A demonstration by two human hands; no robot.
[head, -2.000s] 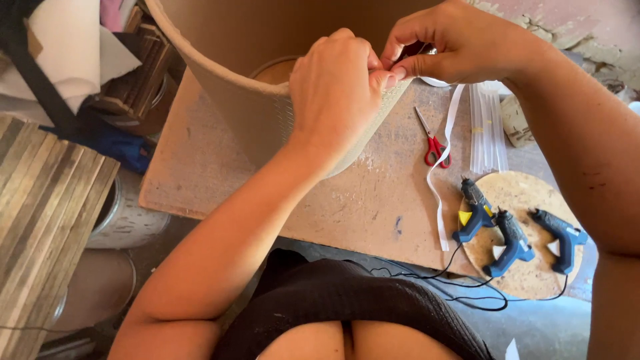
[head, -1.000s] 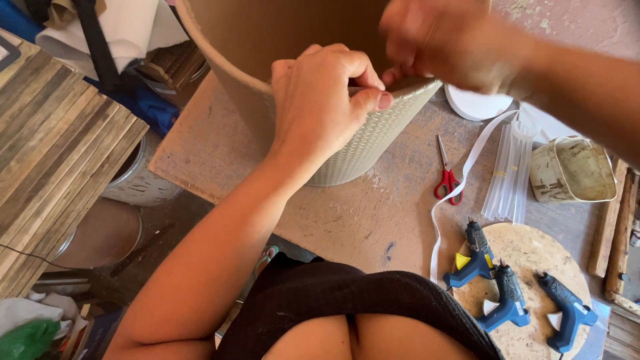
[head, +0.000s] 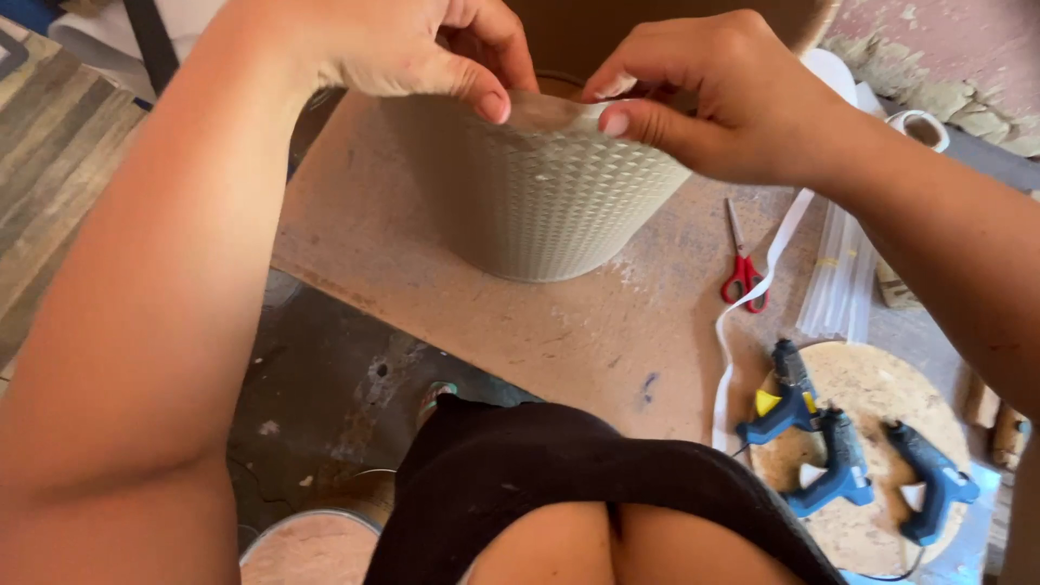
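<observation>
A large drum-shaped piece (head: 585, 195) with an embossed, light textured covering stands on the worktable, its open rim facing up. My left hand (head: 455, 57) pinches the rim at the upper middle, thumb outside and fingers inside. Just right of it, my right hand (head: 715, 97) grips the same rim between thumb and fingers. Between the two thumbs, the smooth edge of the covering shows. Red-handled scissors (head: 743, 276) lie to the right of the drum, beside a white ribbon (head: 727, 349) that crosses one of their handles.
Several blue hot glue guns (head: 841, 467) rest on a round board (head: 877, 382) at the lower right. Clear glue sticks (head: 837, 268) lie bundled above them. A white roll (head: 922, 130) is at the upper right. The worktable's edge (head: 366, 305) runs diagonally; wooden slats (head: 65, 187) are at the left.
My right hand, blurred in motion a second ago, now holds the rim. Both hands have shifted along the rim, and more of the textured side faces me. The view has moved closer.
</observation>
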